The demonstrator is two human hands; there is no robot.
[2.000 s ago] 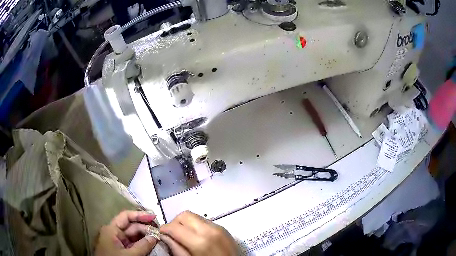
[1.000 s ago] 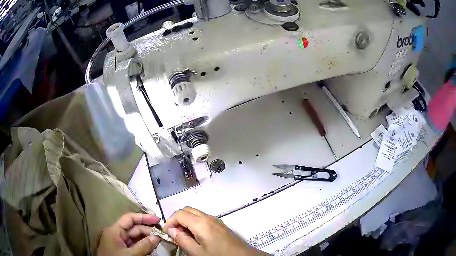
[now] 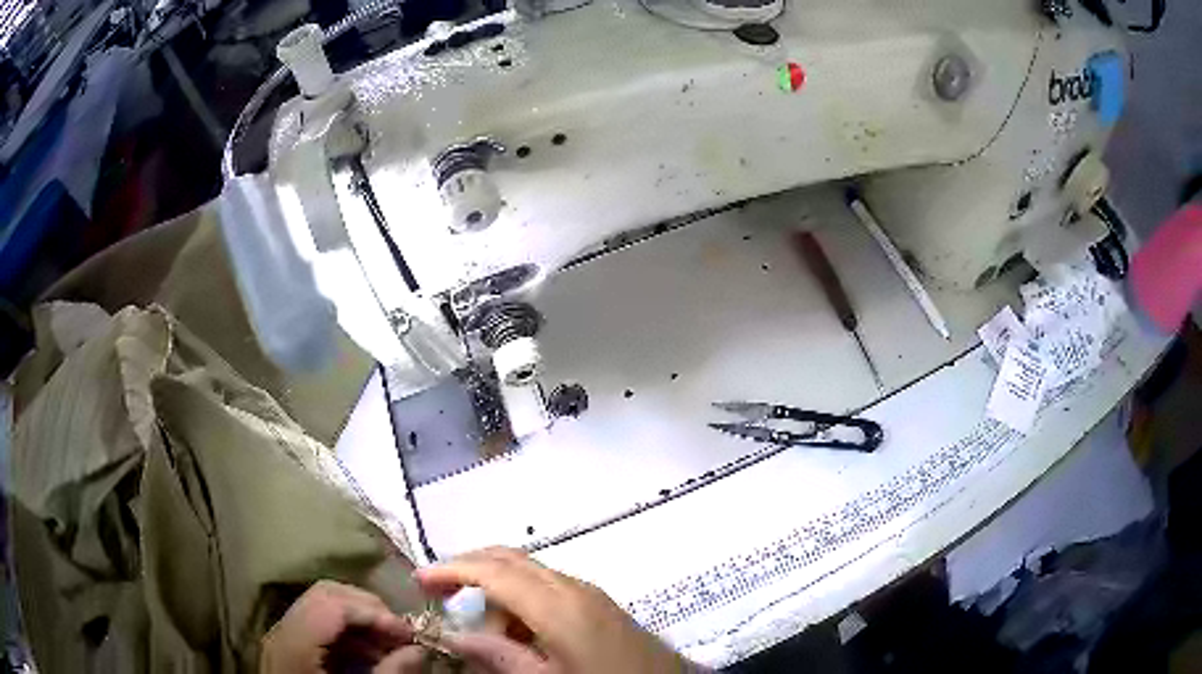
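The khaki garment (image 3: 251, 514) is heaped at the left, its pale edge running down to my hands. My left hand (image 3: 336, 629) and my right hand (image 3: 541, 612) meet at the bottom edge, partly cut off. Both pinch a small beige garment end (image 3: 429, 629) between the fingertips. A whitish, blurred spot shows at my right fingertips; I cannot tell what it is. The hands are in front of the sewing machine (image 3: 686, 132), below its needle plate (image 3: 442, 435), and the pinched end is away from the needle.
Black-handled snips (image 3: 804, 427) lie on the bed, with a brown-handled awl (image 3: 830, 283) and a white pen (image 3: 899, 263) behind them. White printed labels (image 3: 1055, 342) are piled at the right. A printed scale (image 3: 844, 514) runs along the table's front. A pink object (image 3: 1171, 270) is at the far right.
The view has shifted, so the machine sits a little higher. My right fingers have turned and closed over the beige end, and the whitish spot now shows there.
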